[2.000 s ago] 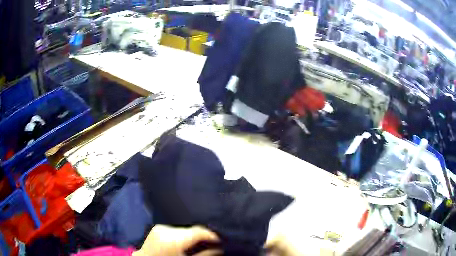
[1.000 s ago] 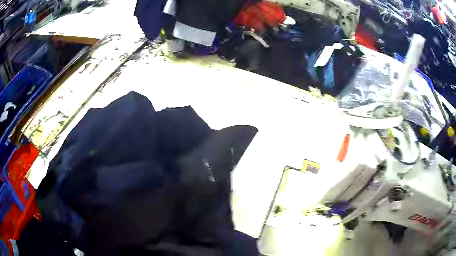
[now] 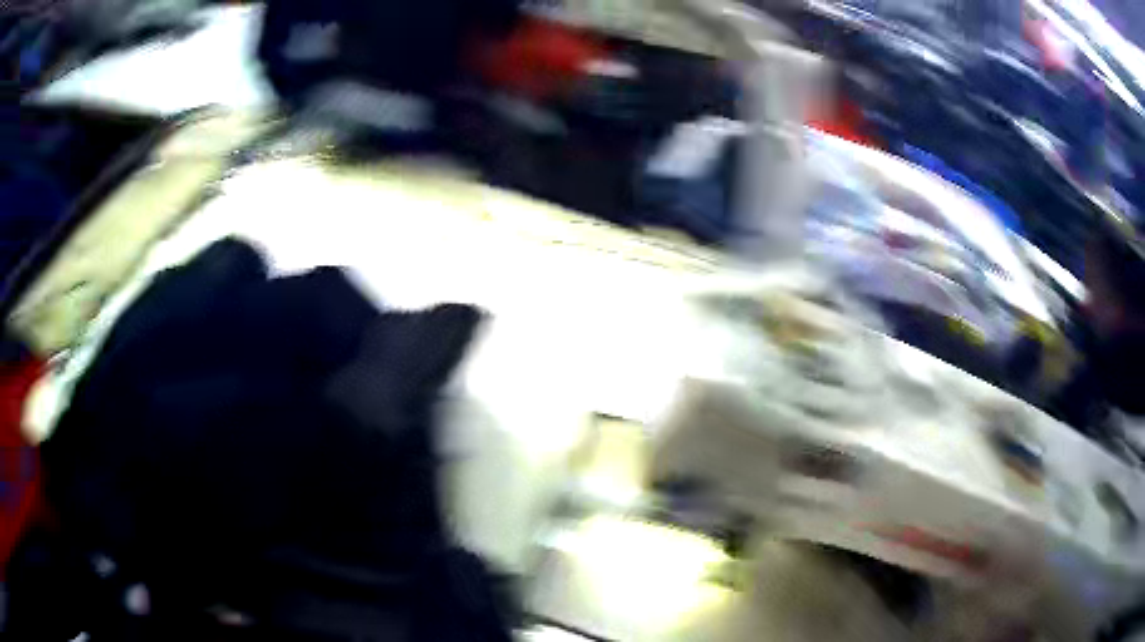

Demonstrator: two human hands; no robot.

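Observation:
The frame is blurred. A large dark cloth (image 3: 251, 439), like a garment body, lies bunched on the left part of the white sewing table (image 3: 540, 289) and runs out of the bottom edge. The white sewing machine head (image 3: 866, 489) with red lettering reaches in from the right. Its needle area (image 3: 653, 564) is lit bright yellow-white, to the right of the cloth; small parts there cannot be made out. Neither of my hands can be seen.
Dark pieces (image 3: 377, 50) with a pale strip hang beyond the table's far edge, beside a red bundle (image 3: 540, 60). Clear plastic (image 3: 879, 213) lies behind the machine. Something red (image 3: 18, 439) is at the left edge.
The view has swung right, so the cloth and table sit further left and more of the machine head shows. Both hands, seen on the cloth two seconds ago, are out of view.

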